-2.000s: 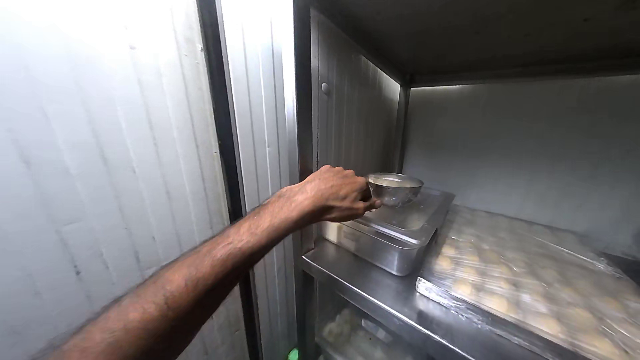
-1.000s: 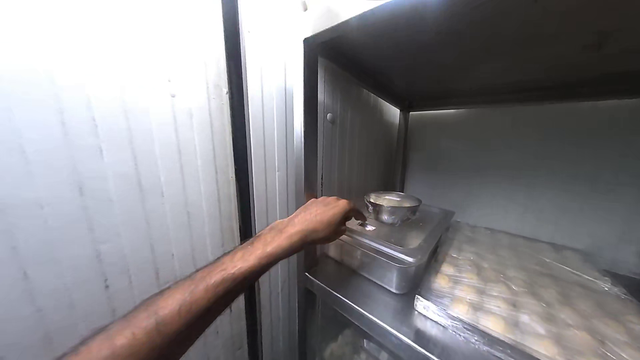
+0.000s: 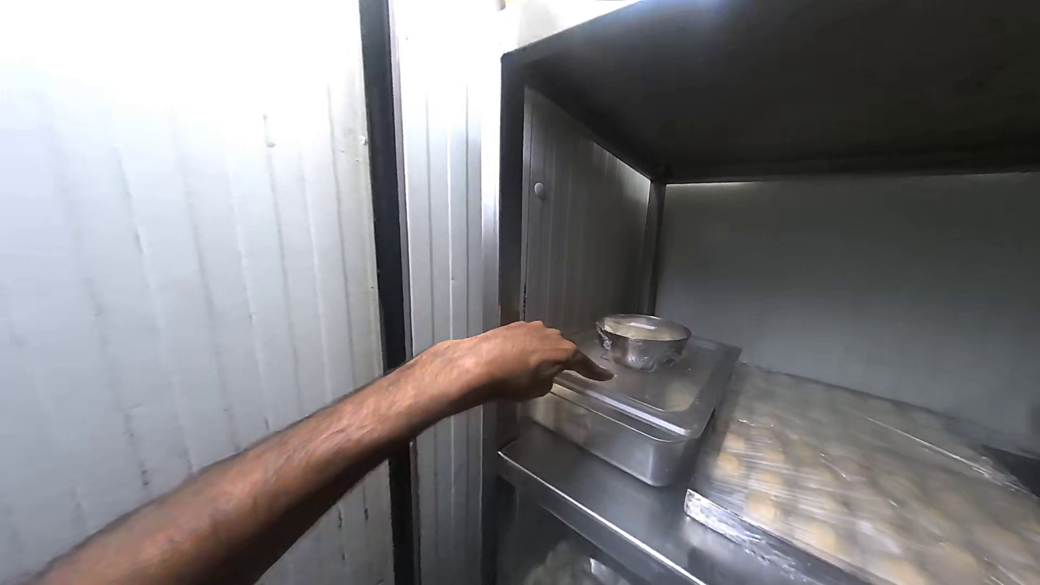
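My left hand reaches in from the lower left, its index finger extended over the near left part of a metal lid and the other fingers curled. Nothing shows in its grasp; whether the fingertip touches the lid cannot be told. The lid covers a rectangular stainless steel pan on a metal shelf. Just beyond the fingertip, a small metal bowl with pale contents and clear film over it stands on the lid. My right hand is out of view.
Right of the pan lies a film-wrapped tray of round, pale dough-like pieces. A shelf post stands beside my hand, and an upper shelf hangs over everything. Ribbed white wall panels are at the left; a wrapped container shows below.
Two seconds ago my left hand was at the bowl's rim. It has moved away from the bowl, down and left over the lid, and the index finger now points out. The view has shifted somewhat.
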